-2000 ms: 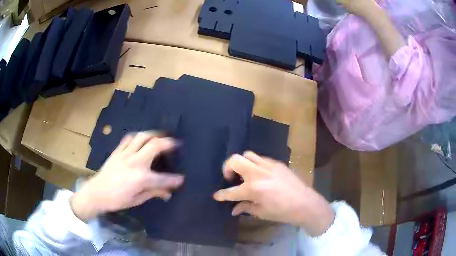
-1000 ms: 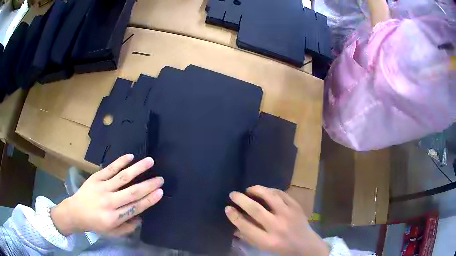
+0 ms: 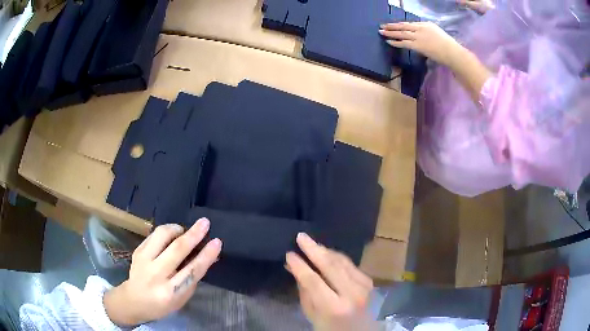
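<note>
A black box blank (image 3: 272, 123) lies on the carton in front of me. Its near part is folded up into a box wall (image 3: 255, 236) that runs across between my hands. Short walls stand at the left and right of the centre panel. The left wing has a round hole showing tan. My left hand (image 3: 165, 275) has its fingertips on the left end of the near wall. My right hand (image 3: 330, 281), slightly blurred, has its fingertips at the wall's right end. My thumbs are hidden.
A tan carton (image 3: 220, 61) bears the work. Finished boxes (image 3: 65, 58) lean at the far left. A second blank stack (image 3: 346, 32) lies at the far side, with a co-worker's hand (image 3: 420, 40) on it. A pink smock (image 3: 537, 116) is at the right. A red crate (image 3: 546, 304) stands lower right.
The near panel, flat before, is now folded up into a wall, and side walls stand up. My hands have moved to this wall's ends. The co-worker's hand has come onto the far stack.
</note>
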